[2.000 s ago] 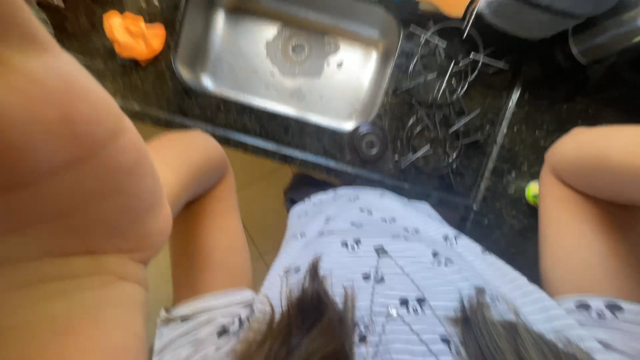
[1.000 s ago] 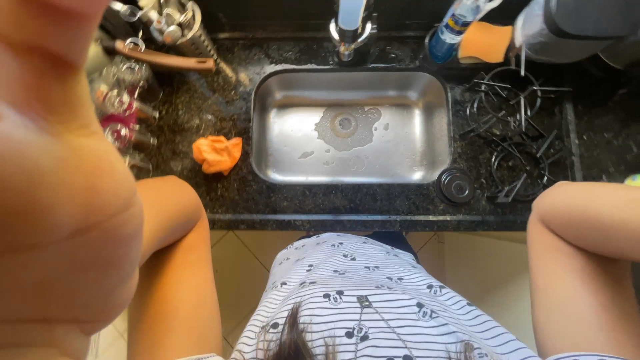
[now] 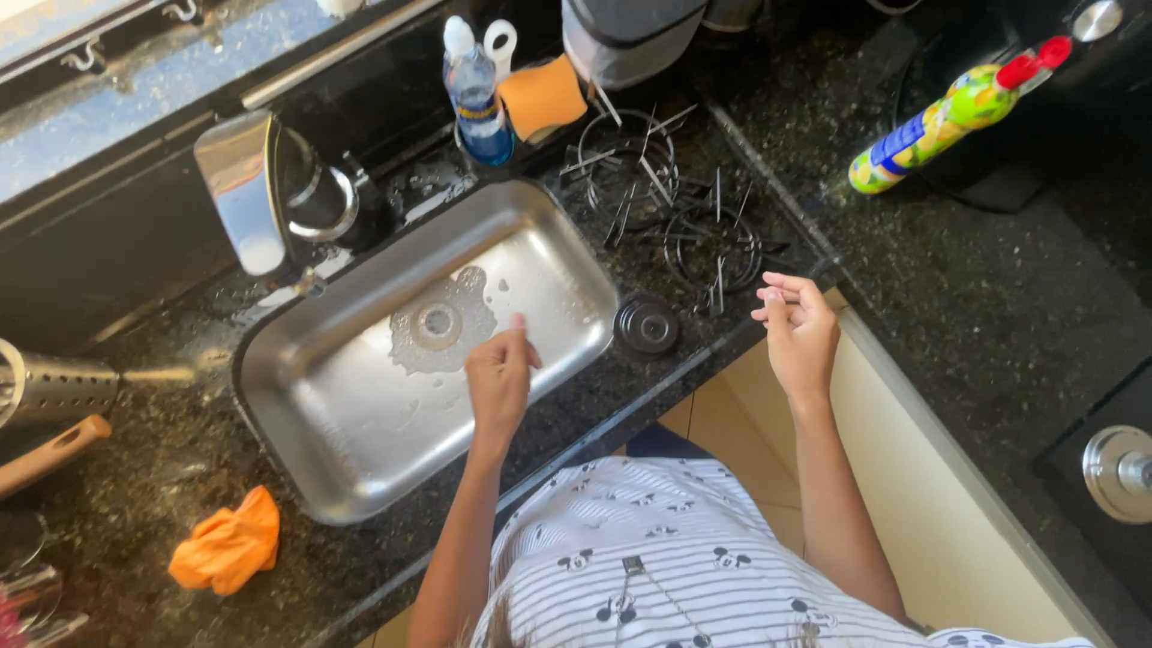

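Observation:
My left hand [image 3: 502,373] hovers over the near right part of the stainless steel sink [image 3: 360,468], fingers curled, thumb up, holding nothing. My right hand [image 3: 797,337] is in the air beside the counter's front edge, fingers loosely bent, nothing in it. Between my hands a round black burner cap [image 3: 646,325] lies at the sink's right rim. Black wire pan supports [image 3: 713,247] rest on the granite beyond my right hand. Water drops and a wet patch surround the sink drain [image 3: 436,325]. A crumpled orange cloth [image 3: 229,543] lies left of the sink.
Behind the sink stand the faucet [image 3: 247,193], a bottle of blue liquid [image 3: 481,103] and an orange sponge [image 3: 543,97]. A green and yellow spray can [image 3: 936,133] with a red top is at the right. At the left are a perforated metal holder [image 3: 67,385] and a wooden handle [image 3: 54,457].
The large hand close to the camera has moved away from it; both hands now show out in front, over the sink and by the counter edge. The view has turned.

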